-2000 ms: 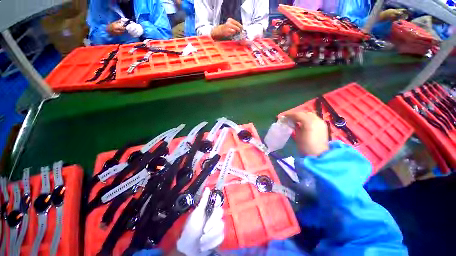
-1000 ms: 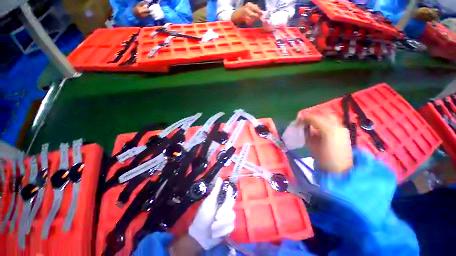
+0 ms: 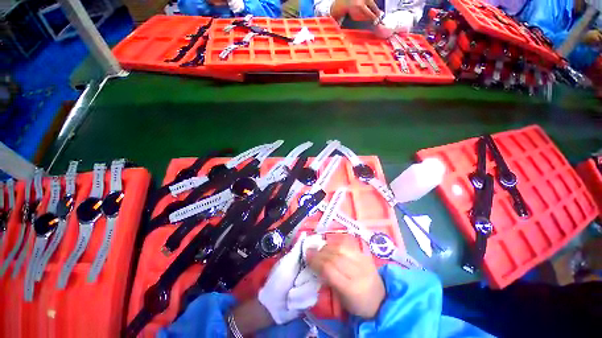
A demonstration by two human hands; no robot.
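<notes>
My left hand (image 3: 289,282), in a white glove, is shut on a wristwatch mostly hidden between my hands. My right hand (image 3: 348,274), bare, is against it with bent fingers; whether it grips anything is hidden. Beneath and beyond them, black-strap wristwatches (image 3: 270,243) and grey-strap wristwatches (image 3: 198,212) lie in a mixed pile on the centre red tray (image 3: 340,307). One grey-strap watch (image 3: 381,245) lies right of my hands.
A whitish bottle (image 3: 418,180) is at the centre tray's upper right, near a white scrap (image 3: 418,232) and a blue stick. The left tray (image 3: 82,310) holds grey-strap watches. The right tray (image 3: 521,244) holds black-strap watches. Far trays (image 3: 280,56), stacked trays and people are across the bench.
My right hand has left the bottle and moved left and down to my left hand, covering most of the watch there. The view has shifted, showing more of the left tray.
</notes>
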